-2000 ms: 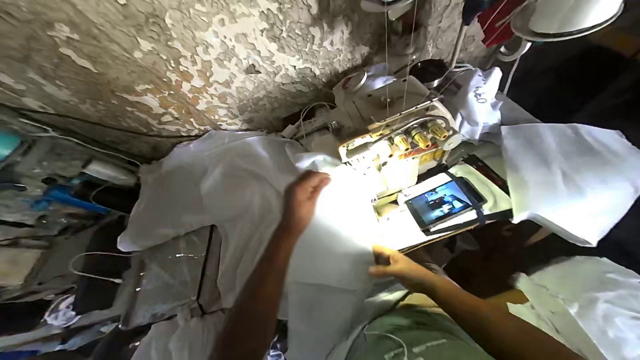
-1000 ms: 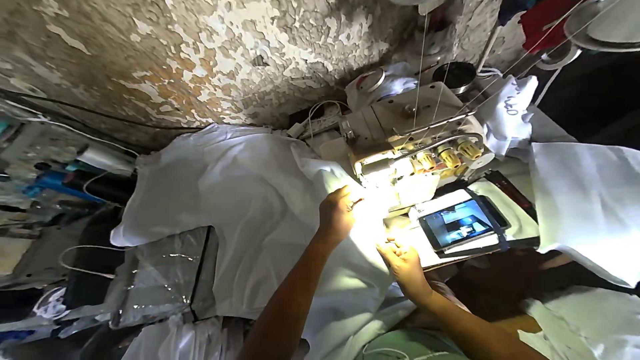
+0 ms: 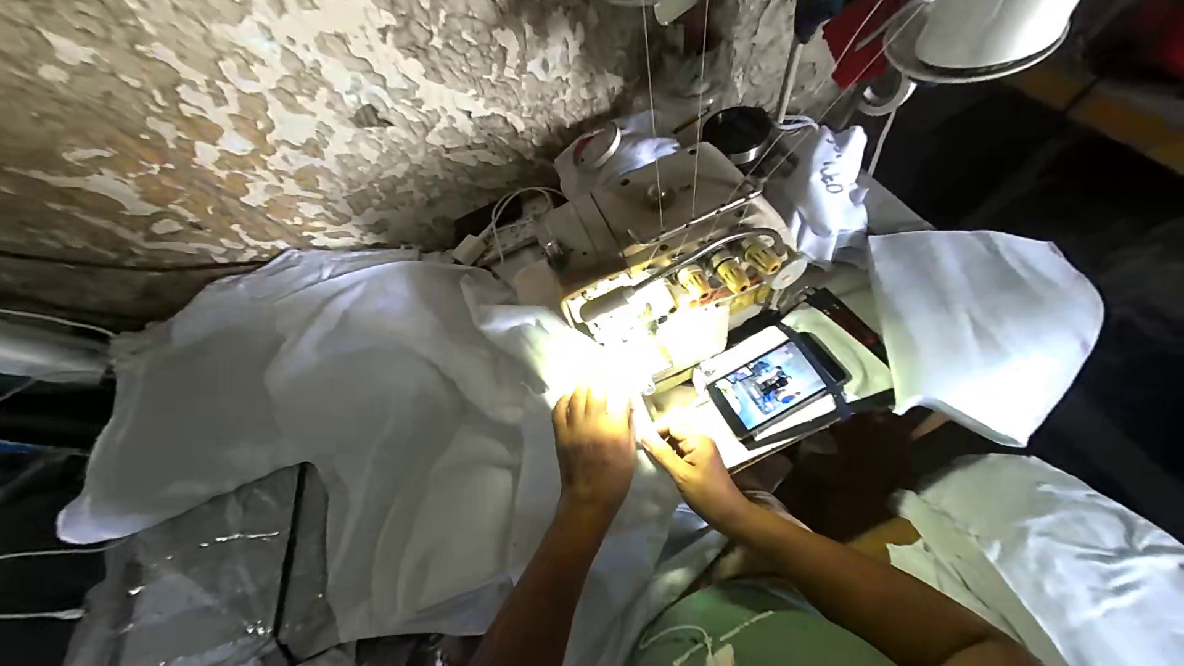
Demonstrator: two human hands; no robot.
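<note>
A large piece of white fabric point(image 3: 398, 398) spreads across the work surface up to an overlock sewing machine point(image 3: 684, 277) with yellow tension dials. Pressed on the fabric just in front of the machine's brightly lit sewing area is my left hand point(image 3: 595, 444), palm down with its fingers close together. My right hand point(image 3: 689, 462) pinches the fabric's edge between thumb and fingers, close beside the left. Glare hides the needle and presser foot.
A phone point(image 3: 772, 384) with a lit screen lies right of the machine. White cloth point(image 3: 980, 324) hangs at the right, below a thread cone point(image 3: 999, 32). A peeling wall point(image 3: 277, 120) stands behind. Clear plastic point(image 3: 213, 573) lies lower left.
My left hand, higher by the machine a second ago, now lies flat on the fabric closer to my right hand. Two seconds ago the hands were farther apart.
</note>
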